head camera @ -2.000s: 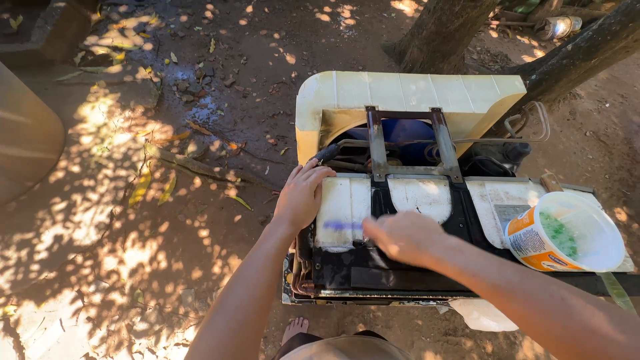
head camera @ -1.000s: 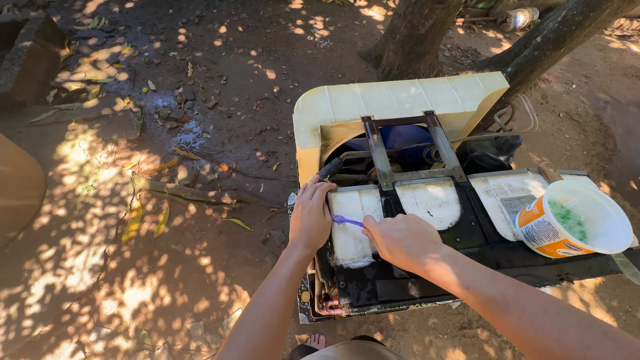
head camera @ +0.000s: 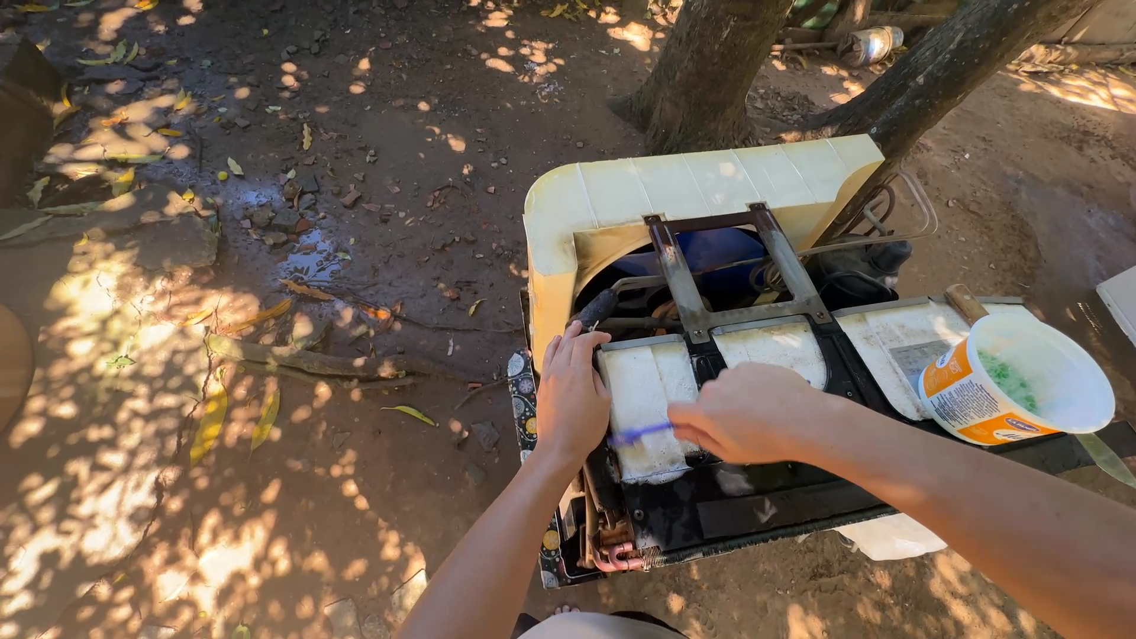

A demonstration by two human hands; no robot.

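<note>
My right hand grips a purple brush, apparently a toothbrush, whose head is blurred over a wet white panel. My left hand rests at the panel's left edge, fingers extended, near a black-handled tool. The panel belongs to what looks like an air conditioner unit with a black frame, copper pipes at its lower left corner and a metal bracket. A cream plastic housing stands behind. On the right, a white and orange plastic tub leans, with green material inside.
A wooden handle lies behind the tub, and a blade shows below it. Tree trunks rise behind the unit. A fallen branch, leaves and stones lie on the dirt at left. A wire rack shows at the housing's right.
The purple brush has shifted over the same white panel with my right hand still around it. My left hand stays at the panel's left edge.
</note>
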